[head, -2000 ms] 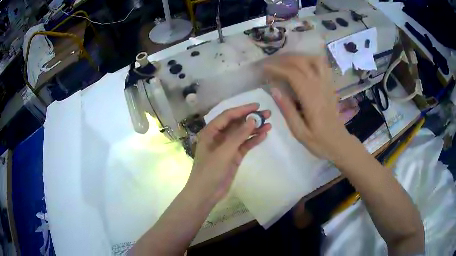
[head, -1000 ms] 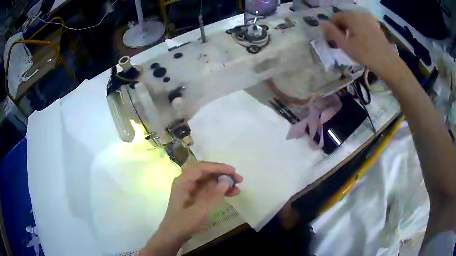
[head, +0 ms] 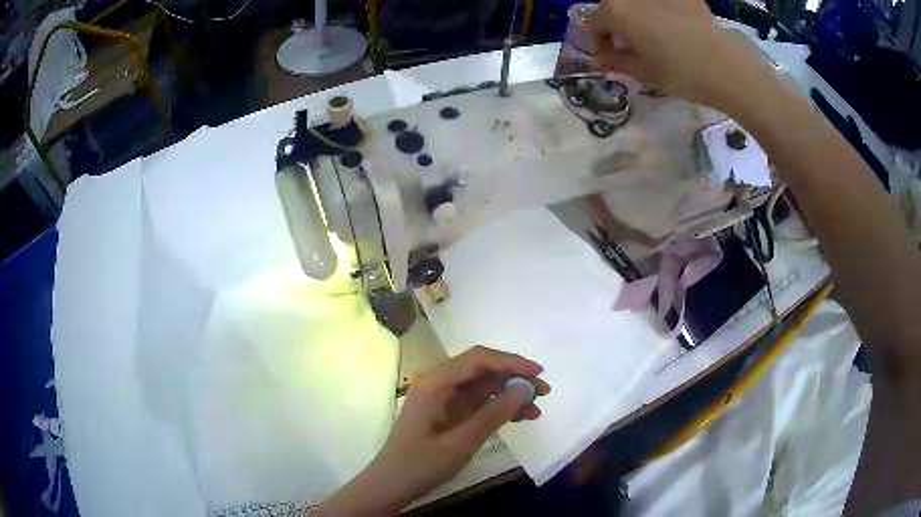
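My left hand (head: 459,409), low centre, pinches a small round silvery bobbin or bobbin case (head: 520,394) between thumb and fingers, above a smooth white sheet (head: 545,323). My right hand (head: 651,45) is raised at the top edge, beside the pale purple thread cone (head: 578,45). Its fingers are bent close together; whether they hold thread cannot be seen. The pale sewing machine (head: 515,151) lies across the middle, with its needle area (head: 379,283) beside the lit lamp. White fabric (head: 293,374) lies left of the needle.
A pink ribbon (head: 672,288), a dark flat object (head: 727,293) and slim dark tools (head: 614,252) lie under the machine arm. A white fabric heap (head: 768,424) is at right, beyond a yellow edge (head: 742,389). A round white stand base (head: 323,48) is behind.
My right hand has gone from near my left hand to the machine's right end, then left to the thread cone. My left hand has lowered, still holding the round piece. The view has shifted.
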